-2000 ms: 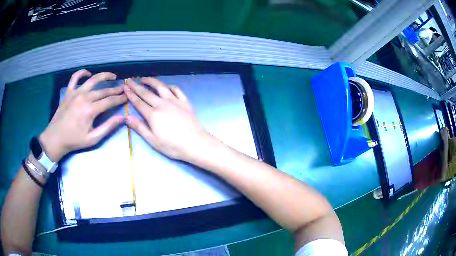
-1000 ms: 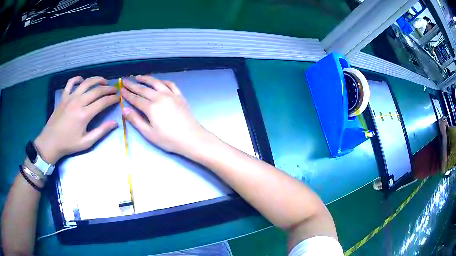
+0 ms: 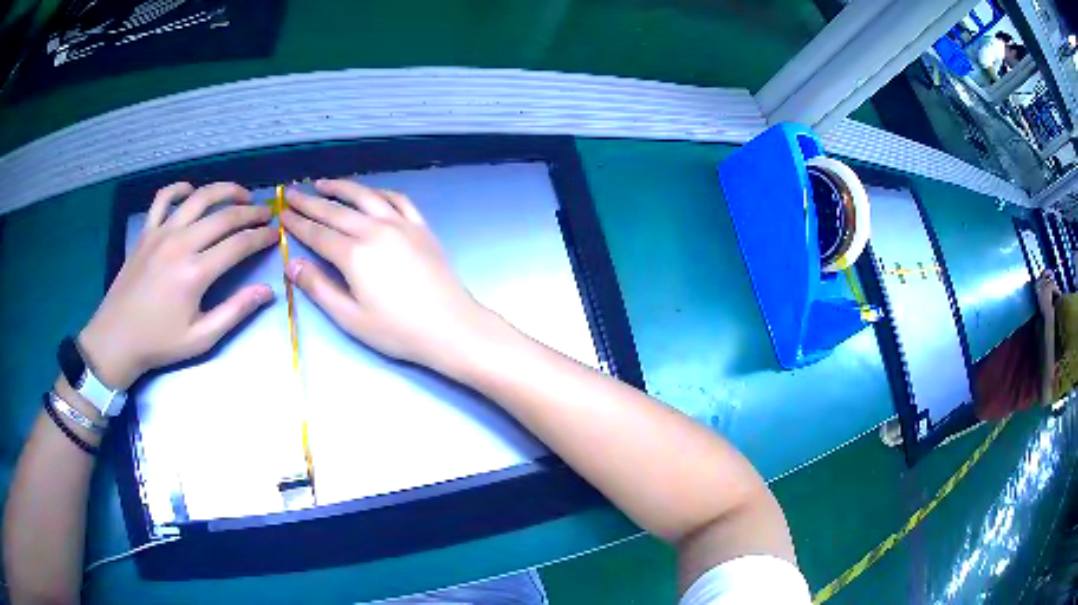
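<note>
The display lid assembly (image 3: 473,414), silvery with a wide black border, lies flat in front of me. The orange-yellow ribbon cable (image 3: 297,355) runs across its silver face, with a small connector (image 3: 294,486) at the near end. My left hand (image 3: 195,266) lies flat on the panel left of the cable, fingertips at its far end. My right hand (image 3: 378,266) lies right of the cable, fingertips against it near the far border. Yellow tape (image 3: 280,203) shows between the fingertips. Neither hand visibly grips anything.
A blue tape dispenser (image 3: 768,242) with a pale-edged roll (image 3: 845,215) stands to the right. Beyond it lies another panel (image 3: 928,313), with a person's arm (image 3: 1047,337) at the far right. A ribbed rail (image 3: 390,104) runs behind. Thin wires (image 3: 130,30) lie on a black mat.
The view has shifted slightly. My right thumb has moved off the cable's edge a little, and my left thumb has drawn back from the cable. Both hands otherwise stay at its far end.
</note>
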